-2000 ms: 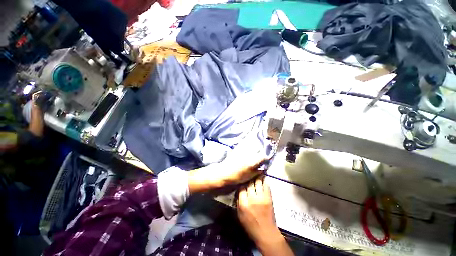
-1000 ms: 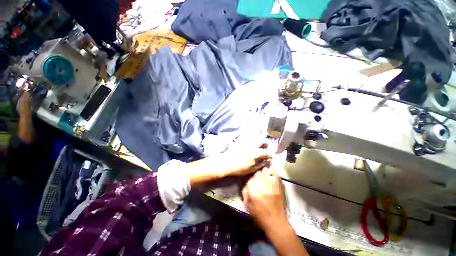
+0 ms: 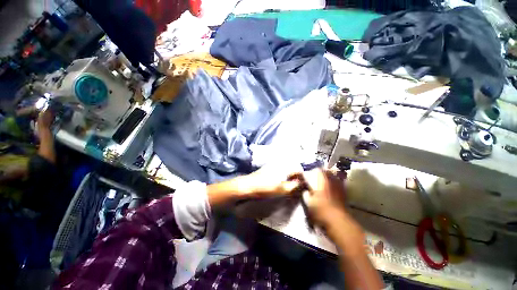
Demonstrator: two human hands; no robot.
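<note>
The grey-blue garment [image 3: 210, 119] lies in folds on the table, with a whitish, glaring part near the machine's needle area. My left hand [image 3: 275, 186] holds the cloth's edge just left of the needle area, its fingertips bent. My right hand [image 3: 323, 198] is against the left fingertips and pinches the same edge; it is partly blurred. The sewing machine's white head [image 3: 408, 141] stands to the right. The needle itself is hidden by the hands and glare.
Scissors [image 3: 432, 242] with red and yellow handles lie on the machine bed. Dark grey garments [image 3: 436, 42] are heaped at the back right, beside a green mat [image 3: 295, 25]. A mesh basket [image 3: 71, 226] stands lower left. Another person's arm [image 3: 45, 133] is at a neighbouring machine [image 3: 99, 93].
My right hand has risen from the table's front edge to beside the needle area, its forearm now further right. My left hand stays at the cloth edge. The view has shifted slightly.
</note>
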